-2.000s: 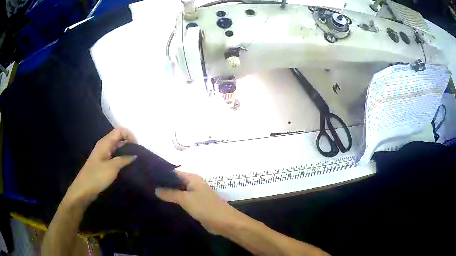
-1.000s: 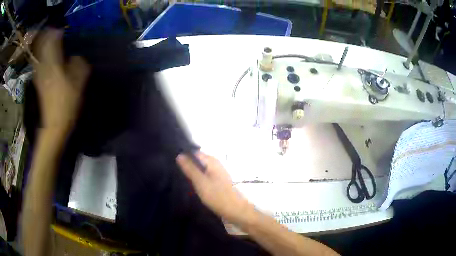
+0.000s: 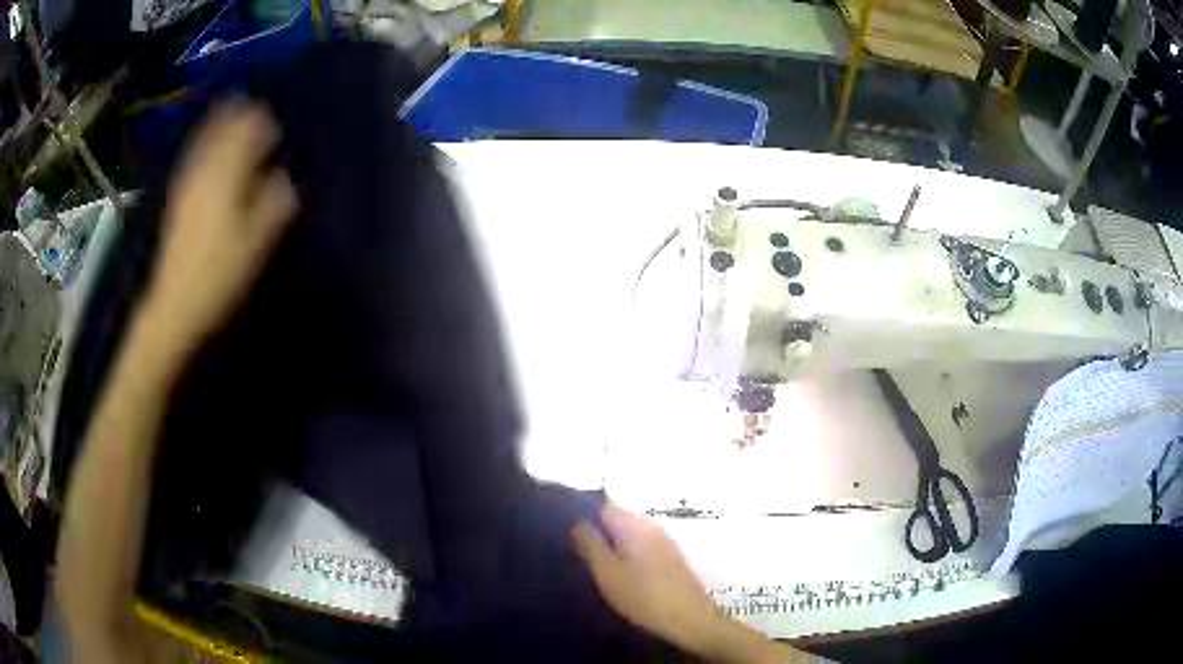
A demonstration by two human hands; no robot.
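Note:
A large dark garment point(image 3: 376, 298) lies over the left part of the white sewing table, partly lifted and blurred. My left hand point(image 3: 227, 214) is at its upper left, blurred against the cloth; whether its fingers grip it cannot be told. My right hand point(image 3: 636, 564) pinches the garment's right edge near the front of the table. The white sewing machine point(image 3: 882, 292) stands to the right, with its lit presser foot point(image 3: 750, 422) beyond my right hand, apart from the cloth.
Black shears point(image 3: 928, 474) lie under the machine arm. A white cloth point(image 3: 1103, 448) hangs at the right of the machine. A blue bin point(image 3: 532, 97) is behind the table. A yellow rail point(image 3: 195, 633) runs at the lower left. More dark cloth point(image 3: 1103, 603) lies at the lower right.
The view has shifted left, showing the blue bin. The garment has moved from the left of the table and spread over its left part. My left hand has moved up and away from my right.

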